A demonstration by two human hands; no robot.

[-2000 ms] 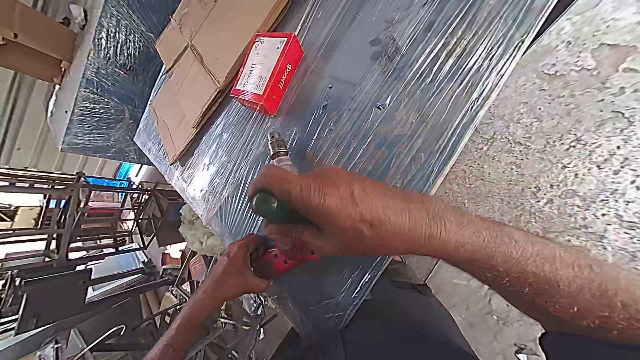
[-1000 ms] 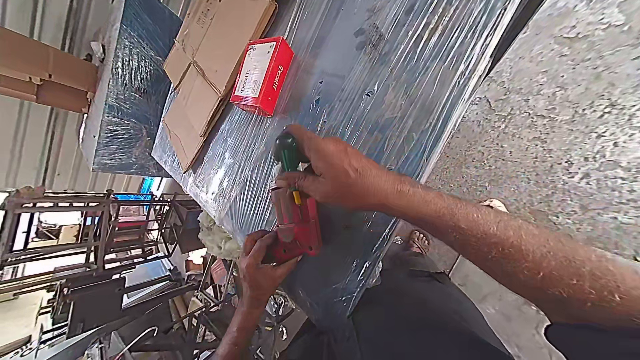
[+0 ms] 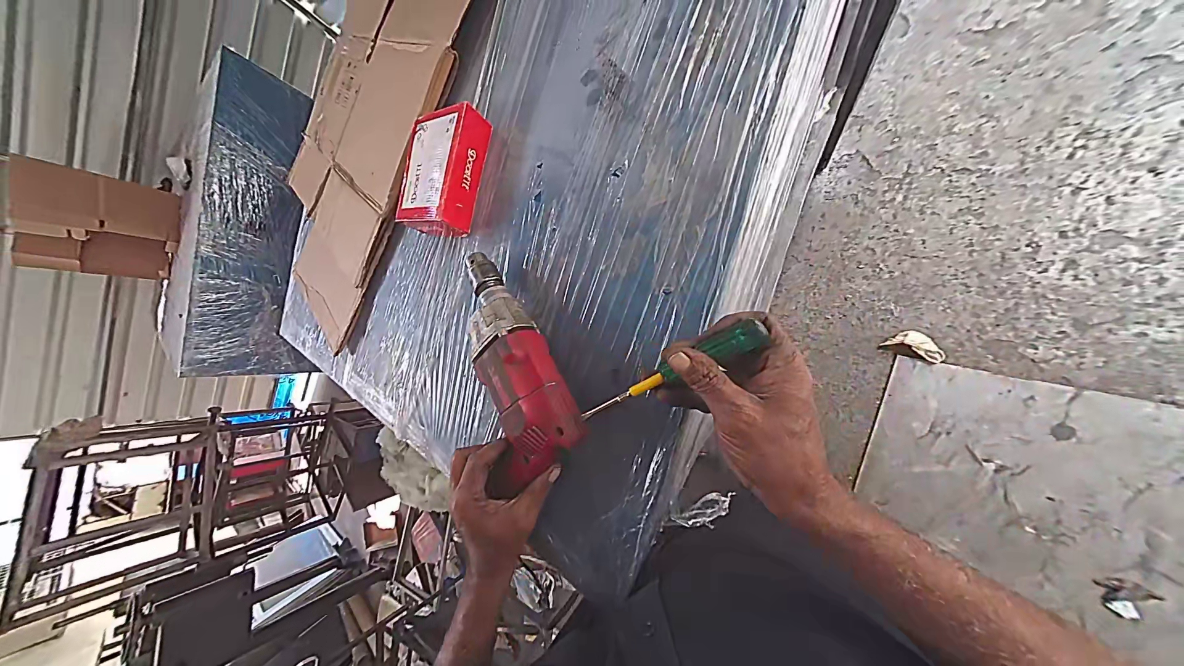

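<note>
A red power drill with a grey gear housing and metal chuck lies on the plastic-wrapped surface. My left hand grips its rear end, with fingers wrapped around the handle part. A screwdriver with a green handle and yellow collar is held in my right hand. Its metal shaft points left, and the tip meets the side of the drill's rear housing; whether it sits in a screw cannot be told. Beyond the chuck stands a red box with a white label.
Flattened cardboard lies left of the red box. Another plastic-wrapped block and brown cardboard are farther left. Metal frames crowd the lower left. Concrete floor and a grey slab lie to the right.
My right hand has moved from over the drill to its right side, still holding the screwdriver. The drill's body and chuck are now in plain view. My left hand remains at its rear.
</note>
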